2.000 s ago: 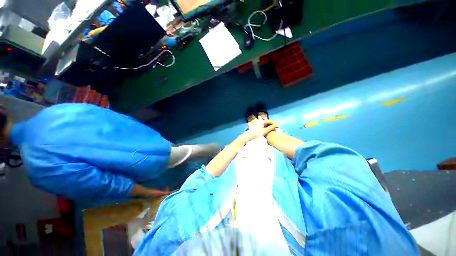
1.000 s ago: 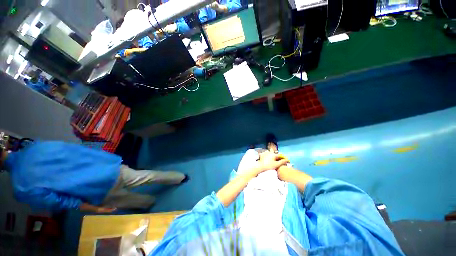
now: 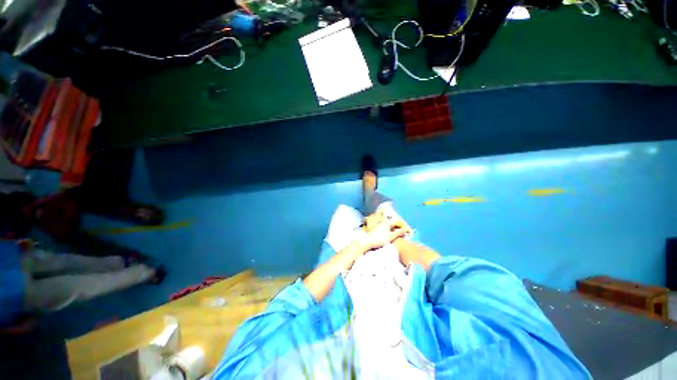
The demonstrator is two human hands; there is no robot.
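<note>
My left hand (image 3: 378,236) and my right hand (image 3: 388,220) are together in front of my body, one laid over the other, above the legs. They are small and blurred, and I cannot tell whether anything is held between them. A white record sheet (image 3: 335,65) lies flat on the green bench (image 3: 275,85), near its front edge and away from my hands.
Cables (image 3: 427,74) and a black mouse (image 3: 386,68) lie beside the sheet. A red divided tray (image 3: 427,117) is below the bench edge. Red trays (image 3: 63,133) are stacked at left. A coworker's leg (image 3: 96,278), a wooden cabinet (image 3: 215,312) with a white roll (image 3: 189,361), and a brown box-like object (image 3: 623,293) also show.
The view has shifted, and the bench sits higher in the picture. The coworker has moved to the far left edge, mostly out of view. My hands stay together.
</note>
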